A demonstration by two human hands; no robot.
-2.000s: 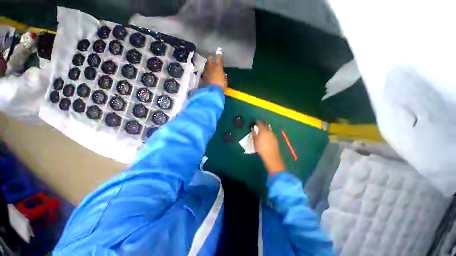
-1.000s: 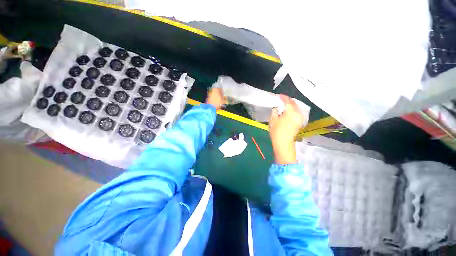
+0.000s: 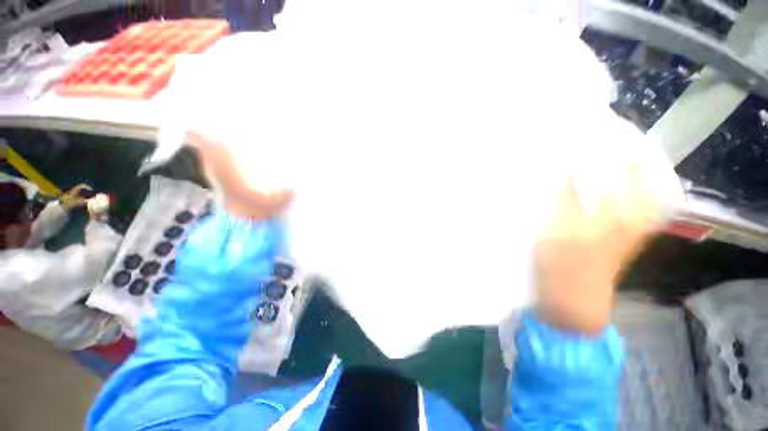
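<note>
A large, thin white sheet [image 3: 413,168] fills the middle of the view, overexposed and raised in front of me. My left hand [image 3: 240,181] grips its left side. My right hand [image 3: 589,244] is blurred and grips its right side, partly behind or under the sheet. The white-lined tray [image 3: 274,337] lies at left below my left arm, with black moulded parts [image 3: 150,268] in rows. My left sleeve hides part of it. The sheet covers the work area of the green mat [image 3: 459,362].
An orange-red gridded tray [image 3: 147,59] lies on a ledge at upper left. Another person in white [image 3: 55,278] is at the far left. Pale covered trays [image 3: 657,362] stand at lower right, with another [image 3: 737,337] beside them. A curved grey rail [image 3: 682,42] crosses the upper right.
Both hands have moved apart and up, now holding the large white sheet spread out. The view has tilted up. The wipe and orange stick seen earlier are no longer visible.
</note>
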